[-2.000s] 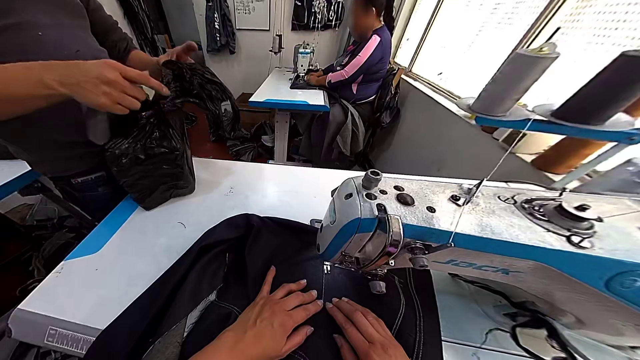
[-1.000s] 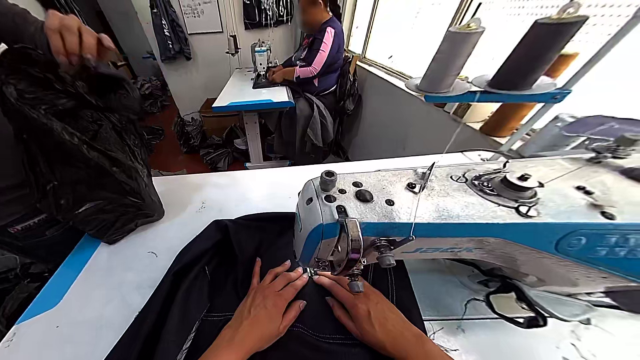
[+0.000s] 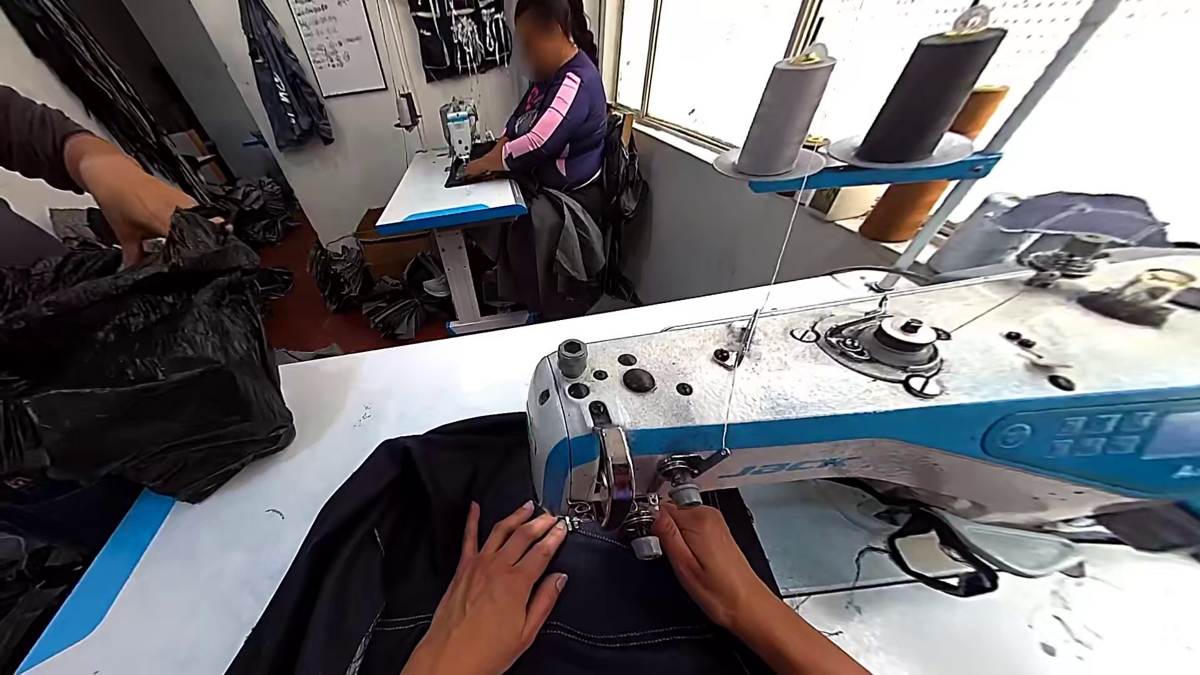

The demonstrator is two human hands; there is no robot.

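Dark denim fabric (image 3: 600, 591) with pale stitch lines lies under the head of a white and blue Jack sewing machine (image 3: 600, 394). My left hand (image 3: 502, 581) rests on the cloth with fingers apart, its fingertips just left of the presser foot (image 3: 572, 521). To the right of the needle area is my right hand (image 3: 708, 562), fingers curled near the tension knobs; its fingertips are partly hidden behind them, so any grip is unclear. Thread runs up from the machine toward a grey cone (image 3: 786, 112) beside a black cone (image 3: 928, 98).
At left, another person's hand (image 3: 141, 202) holds a black plastic bag (image 3: 159, 375) over the edge of the white table (image 3: 328, 403). Farther back, a co-worker (image 3: 562, 122) sits at a second sewing machine (image 3: 459, 131). Black-framed glasses (image 3: 947, 553) lie under the machine arm.
My right hand has moved from flat beside my left hand to the right of the needle area. The other person's bag has shifted, and one of that person's hands has left view.
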